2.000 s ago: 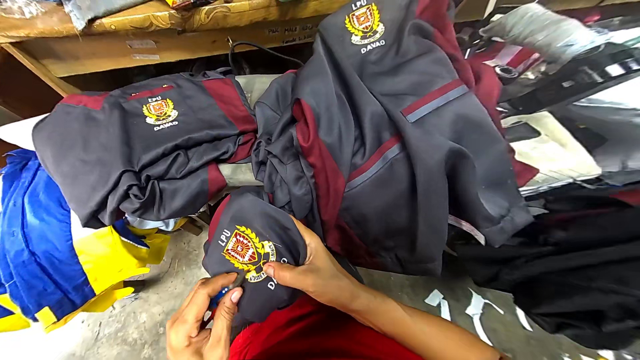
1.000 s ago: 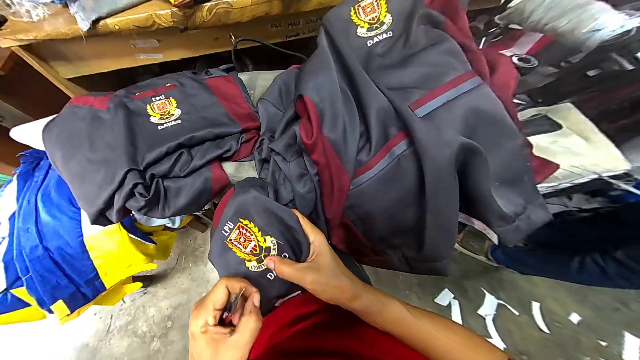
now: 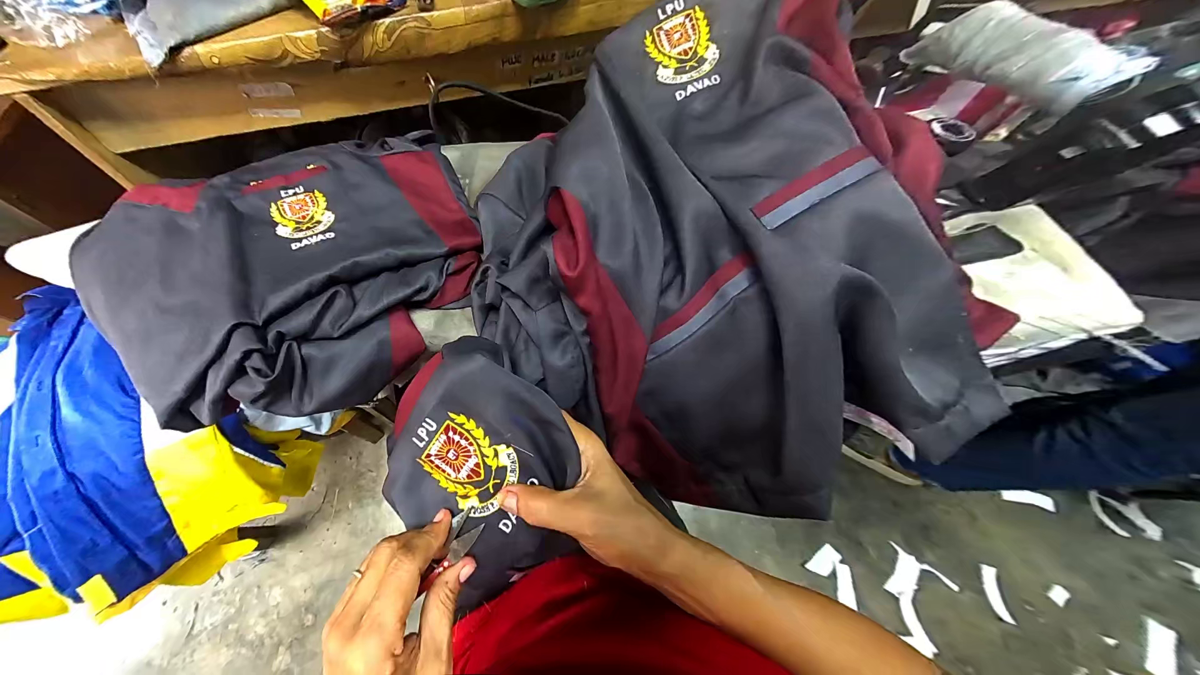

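Note:
A dark grey garment panel [image 3: 497,403] with maroon trim and an embroidered crest [image 3: 459,459] lies bunched over my lap. My right hand [image 3: 609,511] grips its right edge, thumb pressed on the cloth beside the crest's lower banner. My left hand [image 3: 403,581], a ring on one finger, holds small pointed thread snips [image 3: 461,539]; their blades are parted and lie at the crest's lower left edge. My fingers hide most of the handle. Past my hands, a grey and maroon jacket [image 3: 712,309] is spread at the centre, and another crested grey garment [image 3: 272,281] lies at the left.
Blue and yellow garments [image 3: 84,450] hang at the far left. A wooden table [image 3: 356,94] stands behind, with a black cable below its edge. White scraps [image 3: 905,581] litter the concrete floor at lower right. A grey thread cone [image 3: 1031,56] and dark cloth are at the right.
My left hand has turned and brought the snips' blades to the crest's lower edge; one second ago they were by the cloth's lower left. My right hand keeps its hold.

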